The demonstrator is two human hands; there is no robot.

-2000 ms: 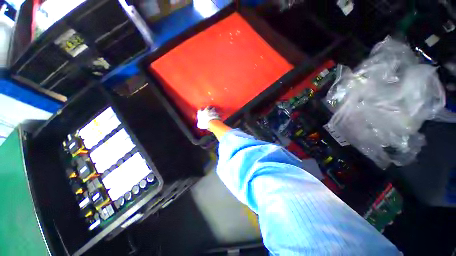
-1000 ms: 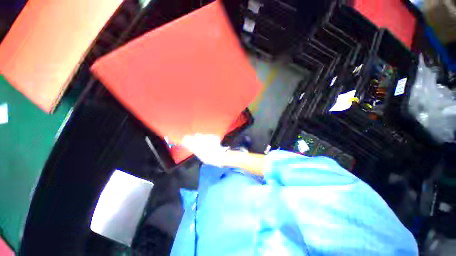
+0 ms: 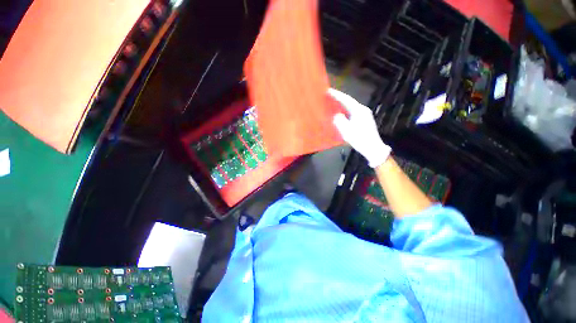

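My right hand (image 3: 361,126), in a white glove, grips the right edge of a flat red sheet (image 3: 287,88). The sheet is tilted and blurred, above and partly in front of a low black tote (image 3: 249,194). In the tote, green circuit boards (image 3: 237,154) lie in rows with red strips between them and red along the tote's sides. The sheet hides the tote's upper right part. A green PCB panel (image 3: 98,293) shows at the lower left edge. My left hand is not in view.
A red sheet stack (image 3: 69,63) lies on the green bench (image 3: 38,189) at the left. A white sheet (image 3: 174,249) is near the lower left. Stacked black totes (image 3: 404,69) stand at the right, with a bin of boards (image 3: 404,189) and clear plastic bags (image 3: 548,104).
The red sheet has swung up and right, and my right hand has moved up and right with it. The boards in the tote now show. The green panel has come into view at the lower left.
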